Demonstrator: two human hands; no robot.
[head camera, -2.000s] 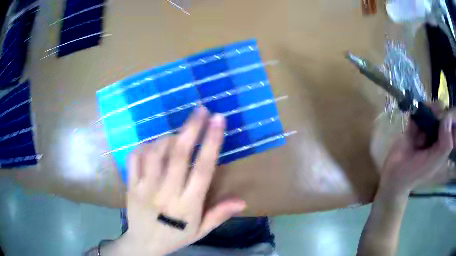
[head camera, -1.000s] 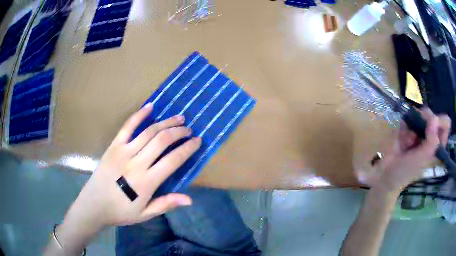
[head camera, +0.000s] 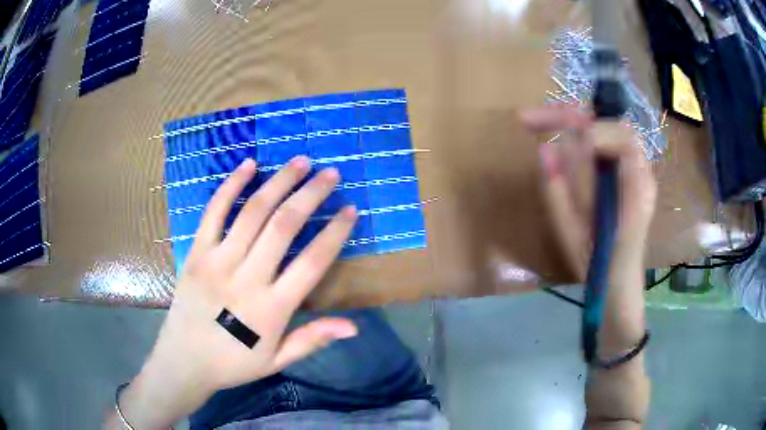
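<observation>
A blue solar cell (head camera: 369, 180) with pale busbar lines lies on the table in front of me. Thin ribbon ends stick out past its left and right edges. My left hand (head camera: 260, 243) lies flat on its lower left part, fingers spread, holding nothing. My right hand (head camera: 600, 168) is right of the cell, above the table, blurred. It holds the soldering iron (head camera: 606, 92) by its dark handle, with the barrel pointing to the top of the picture. The iron's tip cannot be made out. The iron does not touch the cell.
A silver ribbon pile (head camera: 573, 63) lies behind my right hand. A black holder (head camera: 714, 126) with a yellow piece (head camera: 686, 94) stands at the right edge. Dark blue cells (head camera: 116, 42) lie at the upper left and left. A few loose ribbons (head camera: 239, 7) lie at the top.
The cell has turned from slanted to nearly level, with my left hand still on it. My right hand has moved left with the iron, which now points up instead of to the upper left.
</observation>
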